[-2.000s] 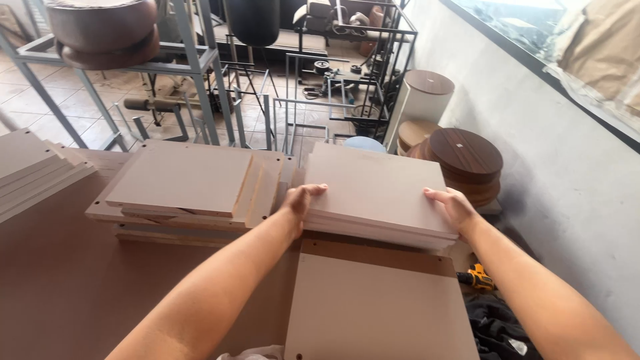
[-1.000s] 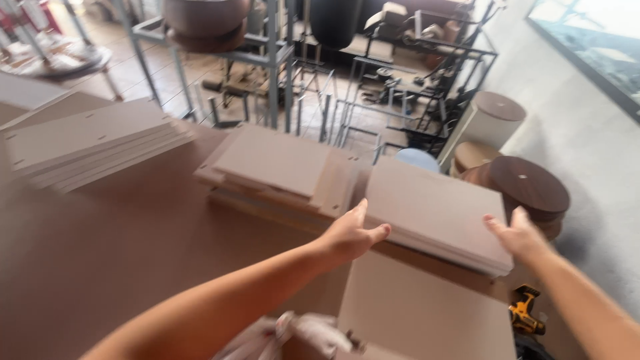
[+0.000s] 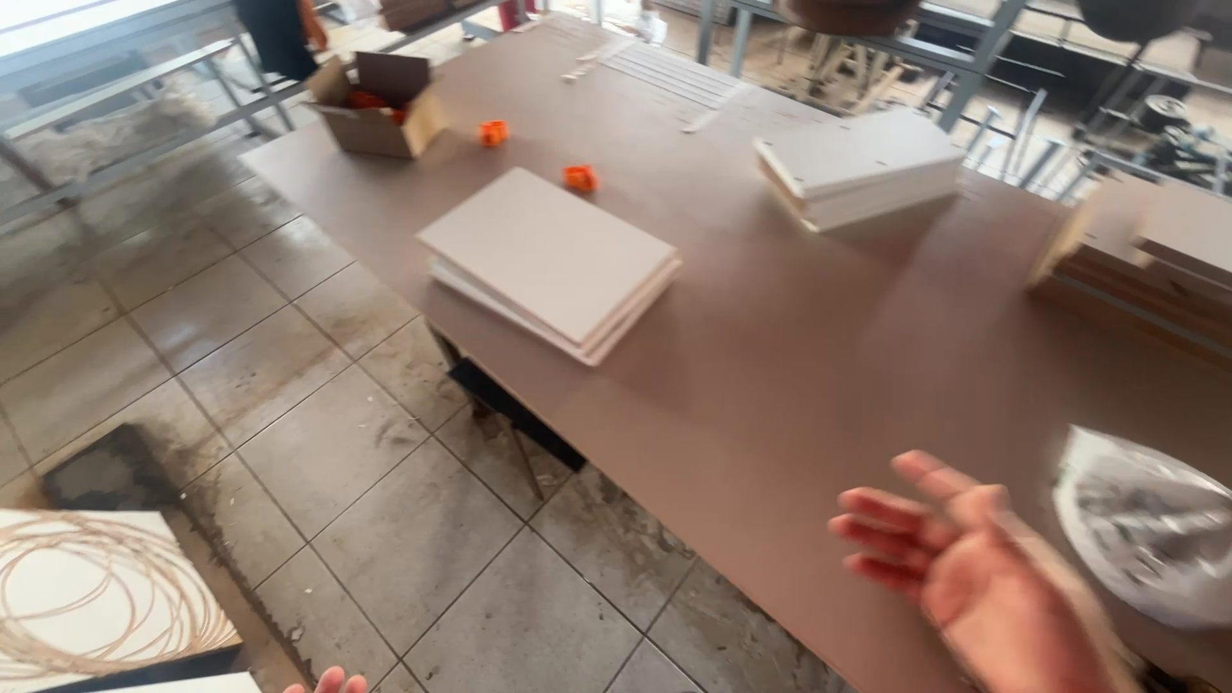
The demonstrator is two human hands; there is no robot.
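Note:
My right hand point(image 3: 991, 568) is over the near edge of the brown table point(image 3: 770, 423), palm toward the left, fingers spread and holding nothing. Only a few fingertips of my left hand point(image 3: 332, 681) show at the bottom edge, with nothing visible in them; the rest is out of frame. Ahead of both hands, a stack of pale rectangular boards point(image 3: 553, 260) lies by the table's left edge, its top board slightly turned. Neither hand touches it. To the right of my right hand is a clear plastic bag point(image 3: 1145, 529) with small metal-looking pieces.
Farther back are another stack of white boards point(image 3: 866, 154), more boards point(image 3: 1155, 241) at the right, two orange pieces point(image 3: 580, 177) and an open cardboard box point(image 3: 371, 115). Thin white strips point(image 3: 674, 75) lie at the far end. Coiled cord or strip point(image 3: 106, 587) rests on a white surface at lower left.
Earlier both hands were at a board stack near the right wall; they have come away from it, and that stack is out of view. The view has swung far left.

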